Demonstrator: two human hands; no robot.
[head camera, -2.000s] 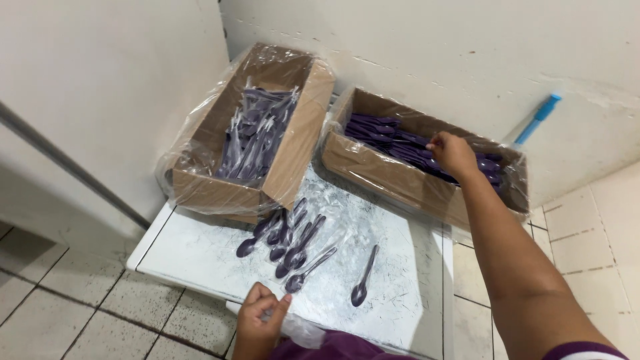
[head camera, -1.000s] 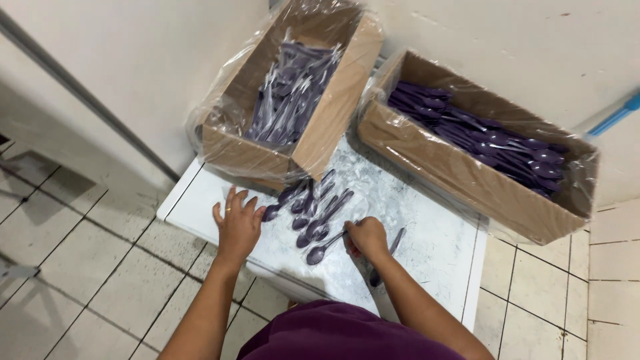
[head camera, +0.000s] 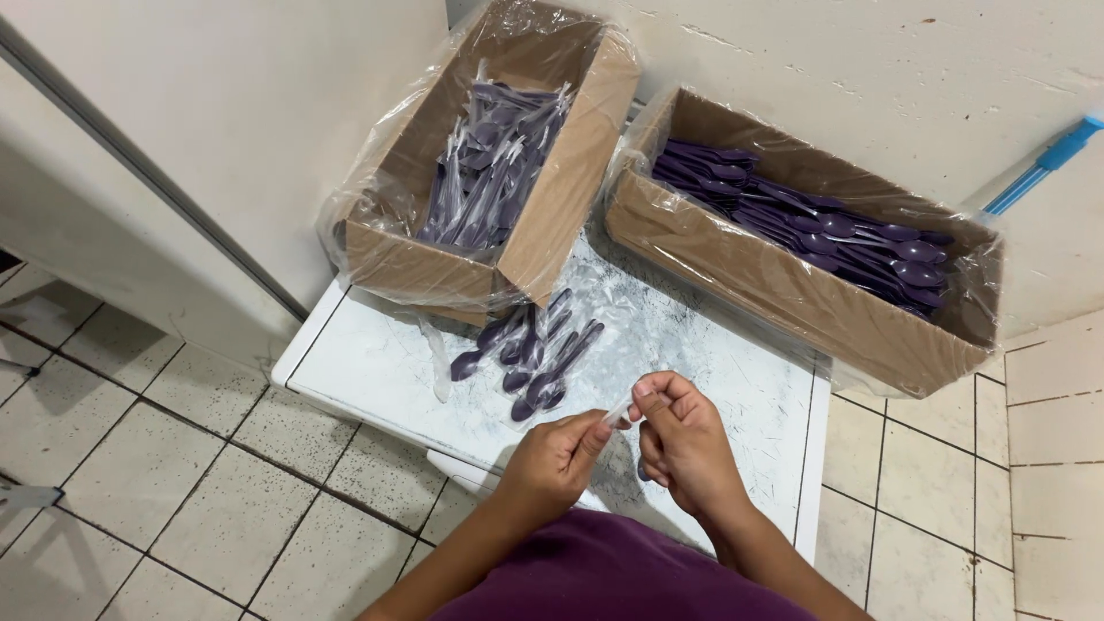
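My left hand (head camera: 556, 457) and my right hand (head camera: 686, 435) meet over the near part of a scuffed white surface (head camera: 379, 345). Between their fingertips is a small clear plastic sleeve (head camera: 617, 414), pinched by my left hand; my right fingertips are at its other end. A dark spoon tip (head camera: 642, 470) shows just below my right hand. Several purple plastic spoons (head camera: 552, 384), some in clear sleeves, lie in a loose group beyond my left hand. Sleeved purple spoons (head camera: 496, 164) fill part of the left box, and loose purple spoons (head camera: 811, 228) lie in the right box.
Two plastic-lined cardboard boxes, the left (head camera: 423, 267) and the right (head camera: 742, 259), stand at the back of the surface against the wall (head camera: 819, 52). A blue handle (head camera: 1048, 164) leans at the right. Tiled floor (head camera: 207, 500) surrounds the surface.
My right hand was in the right box two seconds ago, then at the spoons on the surface. Both hands have now come together nearer my body, with a sleeve between them.
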